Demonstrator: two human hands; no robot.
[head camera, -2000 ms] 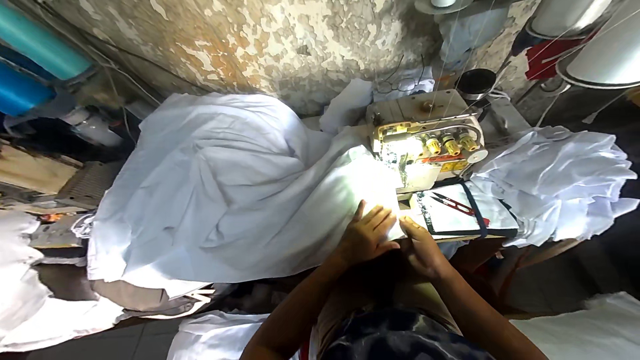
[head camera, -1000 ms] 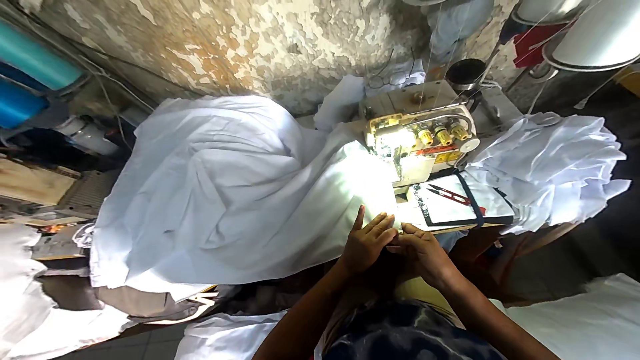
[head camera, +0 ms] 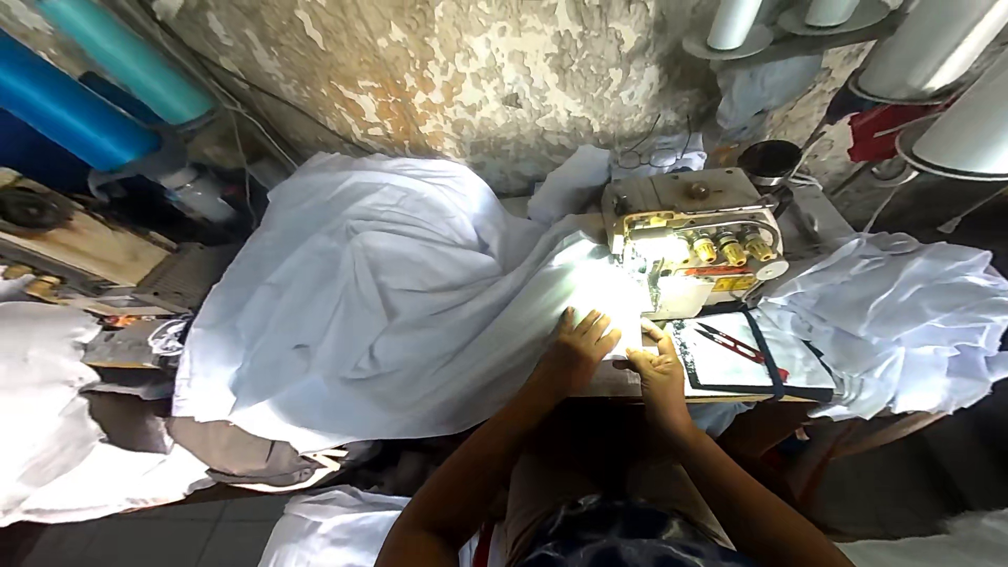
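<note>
White fabric (head camera: 370, 291) lies in a large heap over the table and runs right to the lit front of an overlock sewing machine (head camera: 693, 244). My left hand (head camera: 579, 350) rests on the fabric with its fingers spread, just in front of the machine. Close to its right, my right hand (head camera: 655, 362) pinches the fabric's edge between thumb and fingers. Red-handled thread snips (head camera: 740, 344) lie on a white pad with a dark border, right of my right hand. Glare hides the needle area.
More white fabric (head camera: 898, 323) is piled right of the machine. White thread cones (head camera: 969, 126) stand at the upper right, blue and teal cones (head camera: 126, 59) at the upper left. Part of another machine (head camera: 79, 236) is at the left. A peeling wall (head camera: 472, 71) runs behind.
The fabric's edge by the machine now shows between my hands, and my right hand's fingers are raised at that edge. The heap of fabric looks much the same.
</note>
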